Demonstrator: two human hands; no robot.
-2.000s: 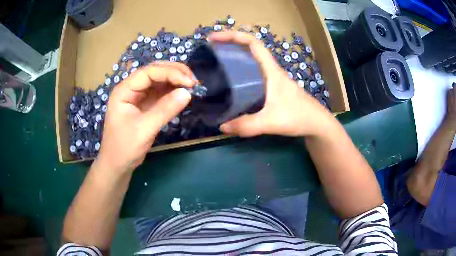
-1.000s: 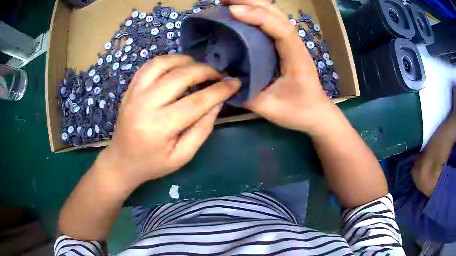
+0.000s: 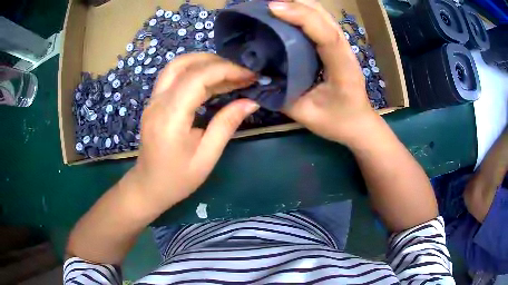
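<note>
My right hand [image 3: 334, 83] holds a dark grey cup-shaped housing [image 3: 301, 50] from its right side. Its open side faces left and towards me, and a central post shows inside. A pale round disc of a small insert [image 3: 264, 80] shows inside the housing near its lower wall. My left hand [image 3: 184, 111] is at the opening, with the index fingertip close to the disc and the thumb apart below it. The left hand holds nothing that I can see. A loose pile of small inserts [image 3: 111, 106] with pale discs lies behind the hands.
A shallow cardboard box [image 3: 400, 67] holds the pile. Stacked dark housings [image 3: 459, 72] stand at the right. A clear glass or jar [image 3: 22, 88] and a pale metal bracket [image 3: 28, 47] are at the left. Another person's arm [image 3: 490, 167] is at the right edge, over a white sheet [image 3: 490, 106].
The small insert moved from my left fingertips into the housing, and my left thumb and index finger have parted. The housing has turned so its opening faces me more.
</note>
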